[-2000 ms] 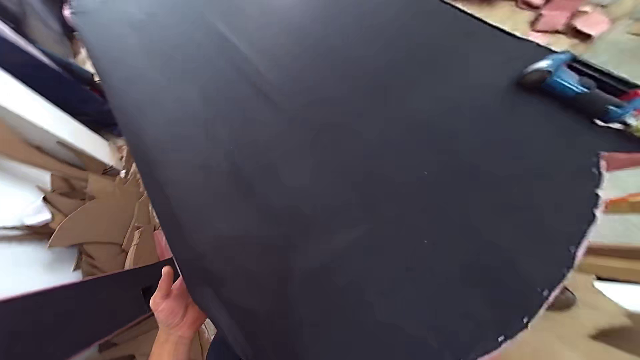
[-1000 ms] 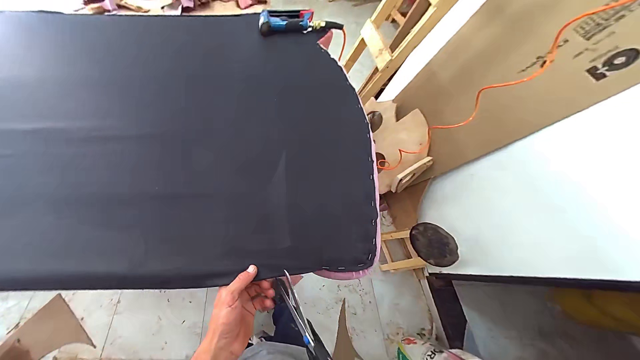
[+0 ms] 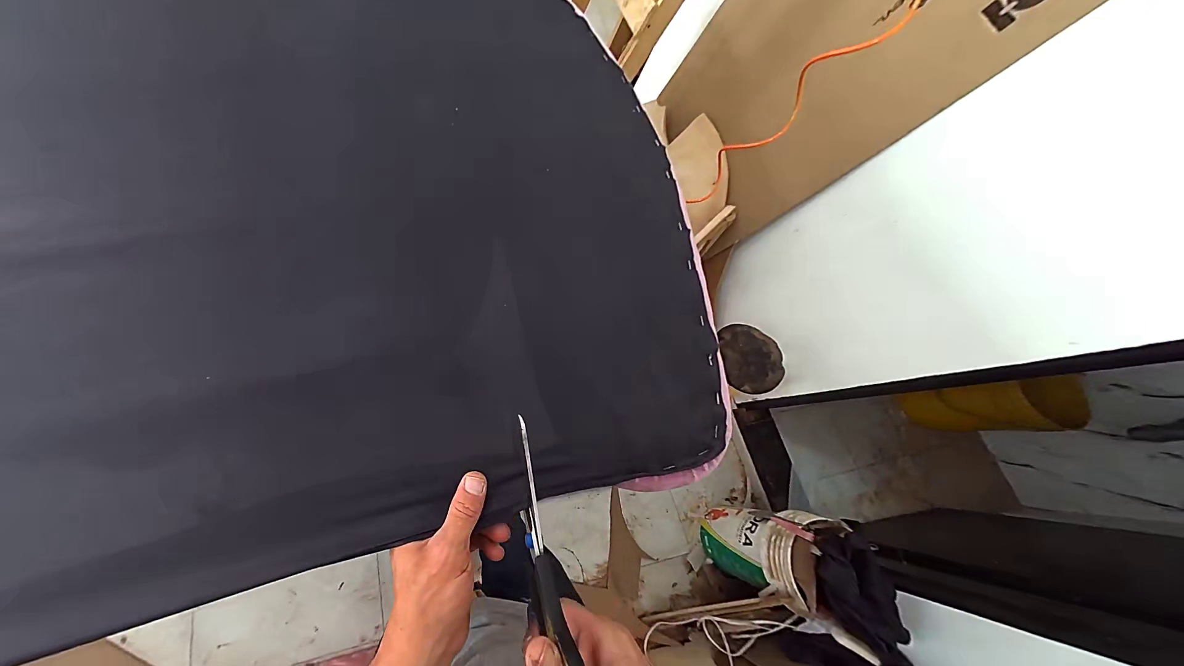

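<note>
A black fabric sheet [image 3: 351, 277] spreads over a large panel, with staples along its curved right edge and pink material showing beyond it. My left hand [image 3: 439, 573] grips the sheet's near edge, thumb on top and fingers beneath. Just right of it, my right hand [image 3: 587, 638] holds black-handled scissors [image 3: 546, 555] by the handles. Their blades are parted: one lies over the black fabric, pointing away from me, while the other seems to be under the edge, mostly hidden.
An orange hose or cord [image 3: 800, 92] crosses the cardboard [image 3: 860, 83] behind a white panel [image 3: 971, 213] at right. A round dark stool top [image 3: 751, 359] stands by the curved edge. A plastic bucket [image 3: 754, 550] with dark cloth lies at lower right, near white cord [image 3: 717, 629].
The view has come closer to the sheet's near right corner. The scissors now reach over the fabric edge, where a second ago they pointed up just below it. The blue power tool has left the view.
</note>
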